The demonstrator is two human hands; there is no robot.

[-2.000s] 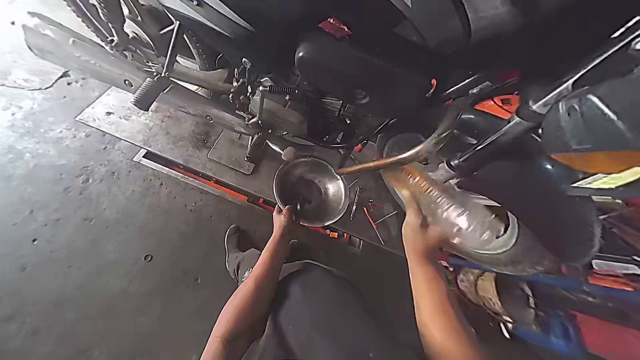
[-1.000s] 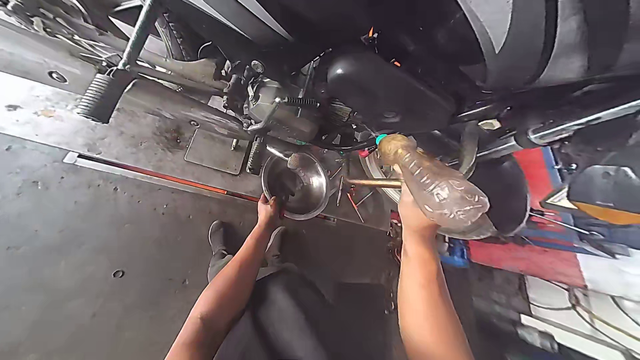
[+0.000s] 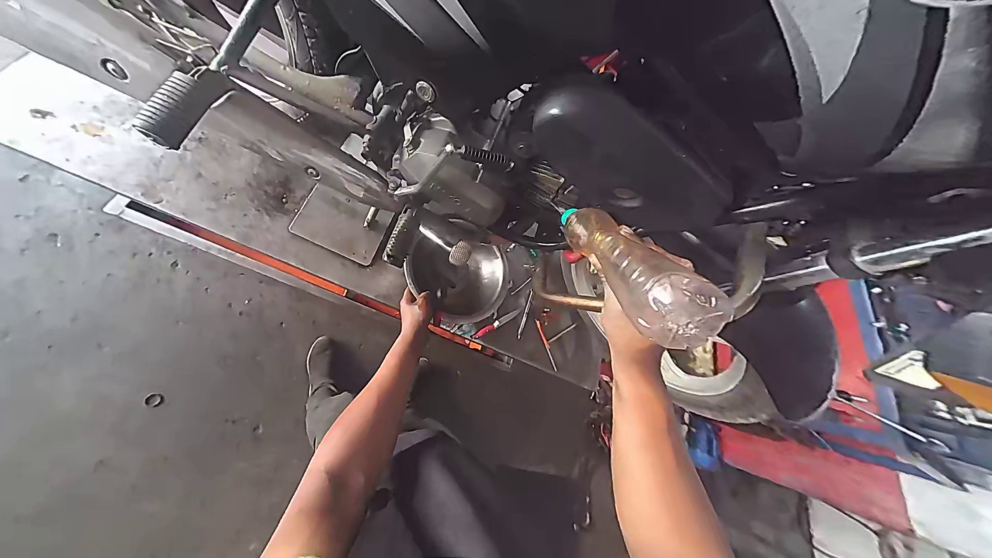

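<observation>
My left hand (image 3: 416, 310) grips the near left rim of a round metal bowl (image 3: 488, 283), which sits low beneath the motorcycle engine (image 3: 442, 159). A rounded metal tip shows over the bowl's opening. With my right hand (image 3: 620, 310) I hold a clear plastic bottle (image 3: 659, 287) tilted, its green cap (image 3: 569, 216) toward the engine, close to the black side cover (image 3: 620, 147). The fingers of that hand are partly hidden behind the bottle. Brownish liquid or residue tints its neck end. Whether anything flows from the cap cannot be made out.
A rubber footpeg (image 3: 174, 108) juts out at upper left. Screwdrivers and other small tools (image 3: 527, 314) lie right of the bowl on the metal lift platform (image 3: 232, 182). A bent metal pipe (image 3: 570, 300) and an exhaust muffler (image 3: 728, 387) stand near my right forearm. Red and blue equipment is at right.
My right hand has raised the bottle from over the muffler, and its capped end now points at the engine. My left hand has stayed on the bowl. The view has come nearer the engine.
</observation>
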